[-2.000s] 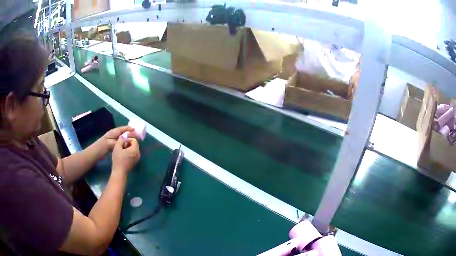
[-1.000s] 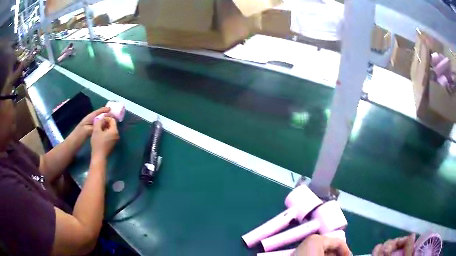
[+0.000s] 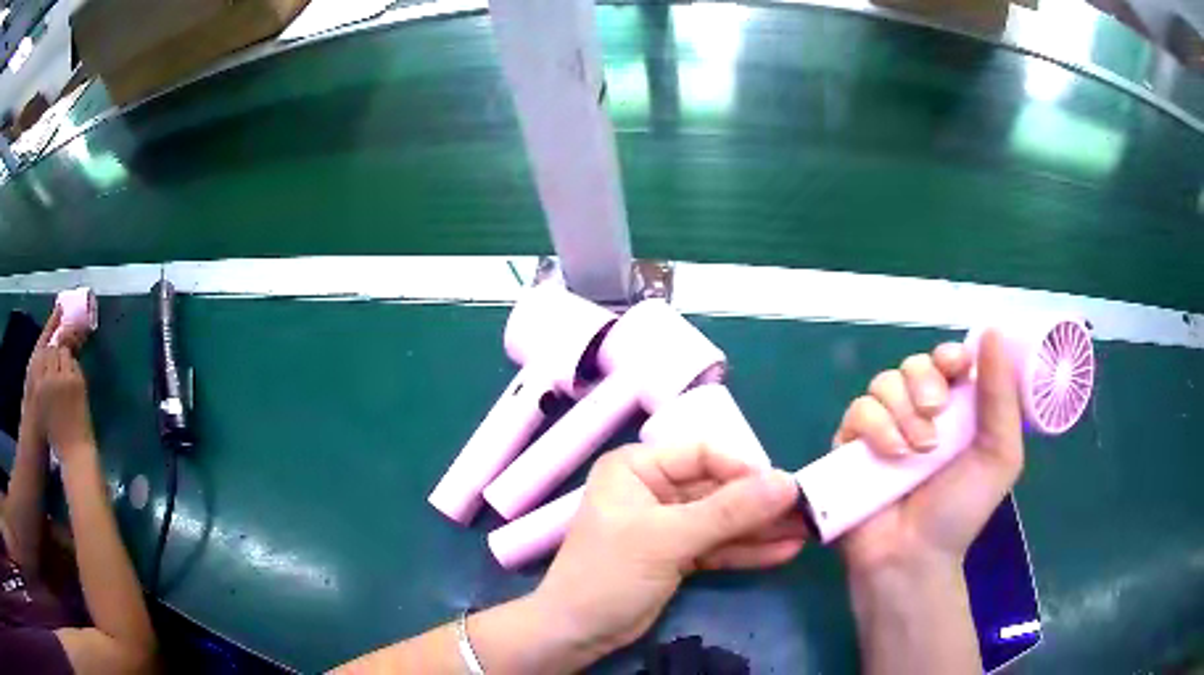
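My right hand (image 3: 931, 455) is wrapped around the handle of a pale pink handheld fan (image 3: 871, 491). The fan's head with its radial grille points to the upper right, and the handle's bottom end points to the lower left. My left hand (image 3: 673, 534) has thumb and fingertips pinched together at that bottom end. A dark edge shows at the handle end by the fingertips; whether it is a separate small part I cannot tell. Several pink fans (image 3: 568, 442) lie side by side on the green bench, one partly hidden behind my left hand.
A dark heap of small parts (image 3: 693, 657) lies at the bottom edge. A smartphone (image 3: 1006, 580) lies by my right forearm. A grey post (image 3: 568, 158) rises from the pale rail (image 3: 396, 278). A corded black screwdriver (image 3: 168, 363) and a coworker's hands with a pink part are left.
The view has swung right and down. Both my hands are now fully in view and have come together at the fan's handle end. The lying fans appear further left in the picture.
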